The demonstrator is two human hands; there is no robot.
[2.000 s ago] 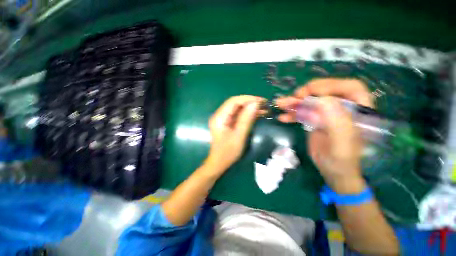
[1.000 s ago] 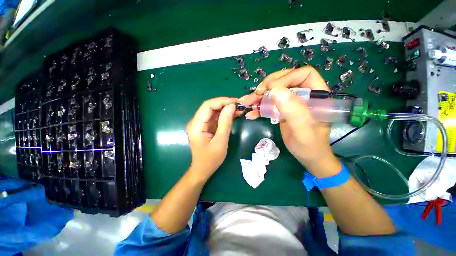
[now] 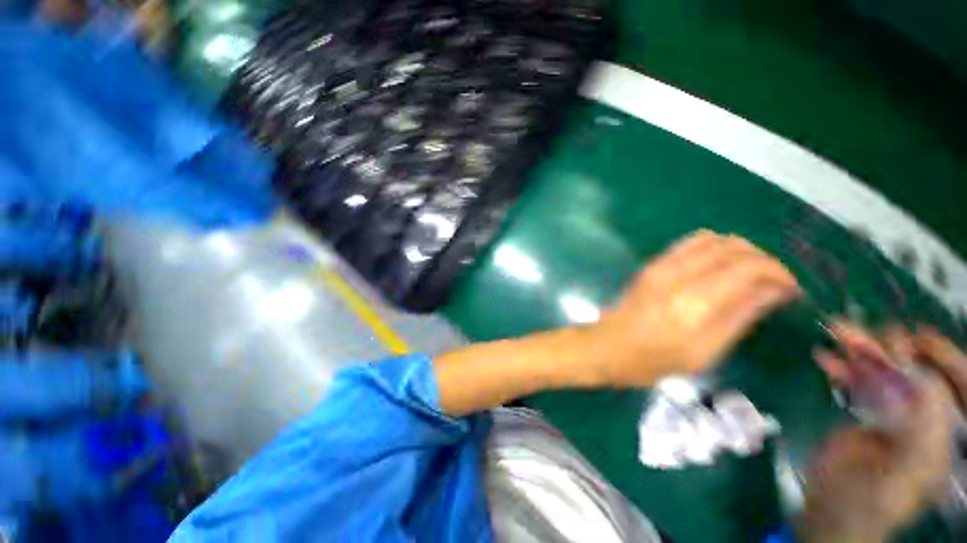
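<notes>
The view is strongly blurred. My left hand (image 3: 695, 308) is over the green mat, back of the hand up, fingers bent toward the right; whether a small component is between its fingertips cannot be told. My right hand (image 3: 885, 424) is at the right edge, partly cut off, closed around the pinkish dispensing syringe (image 3: 882, 384), of which only a blurred part shows between the fingers. The syringe's tip and rear are not discernible. The crumpled white wipe (image 3: 700, 426) lies on the mat below my left hand.
Black stacked blister trays (image 3: 424, 117) with shiny parts stand at upper left. A white strip (image 3: 742, 143) crosses the green mat (image 3: 594, 212), with blurred small dark parts near its right end. A neighbouring person's blue sleeve (image 3: 117, 117) is at left, above grey floor with a yellow line.
The camera view has turned left, so the trays sit nearer the centre and the grey box is out of view. My hands are farther apart, with my left hand's back now facing up.
</notes>
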